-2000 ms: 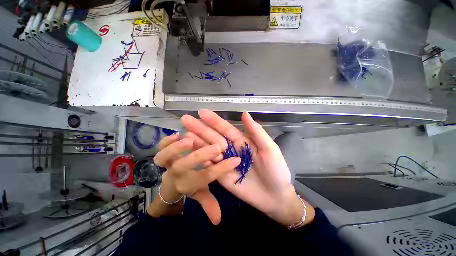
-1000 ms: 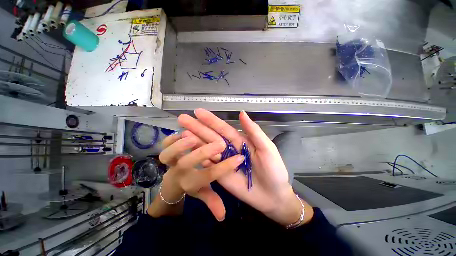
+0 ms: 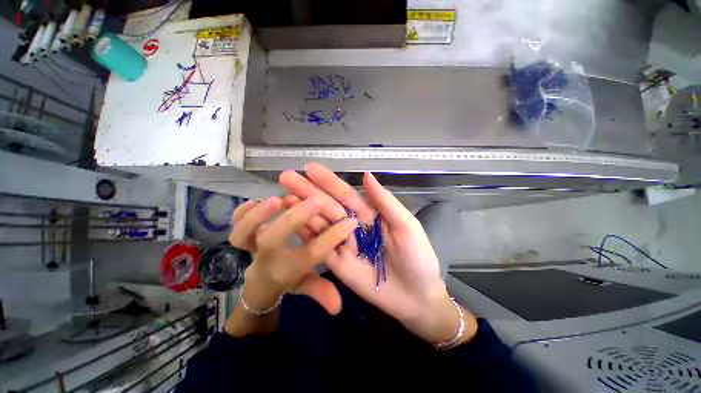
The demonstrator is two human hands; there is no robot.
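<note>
My right hand (image 3: pixel 411 261) is palm up below the tray's front edge, with a small bunch of short blue wires (image 3: pixel 371 244) lying on its palm. My left hand (image 3: pixel 288 238) is palm down at the left, fingers apart and overlapping the right fingers. One left fingertip is at the upper left edge of the bunch. I cannot see a wire pinched in the left hand. More short blue wires (image 3: pixel 327 87) lie loose in two groups on the left part of the grey metal tray (image 3: pixel 430 107).
A clear plastic bag (image 3: pixel 573 115) with blue leads lies at the tray's right. A ruler strip (image 3: pixel 461 158) runs along the near edge. The white machine cover (image 3: pixel 127 119) at left holds a teal roll (image 3: pixel 119 57) and red and blue wire bits. Red wire coil (image 3: pixel 181 265) is lower left.
The left fingers have shifted from over the middle of the bunch to its upper left edge, showing more of the wires. The dark mechanism at the top has left the view.
</note>
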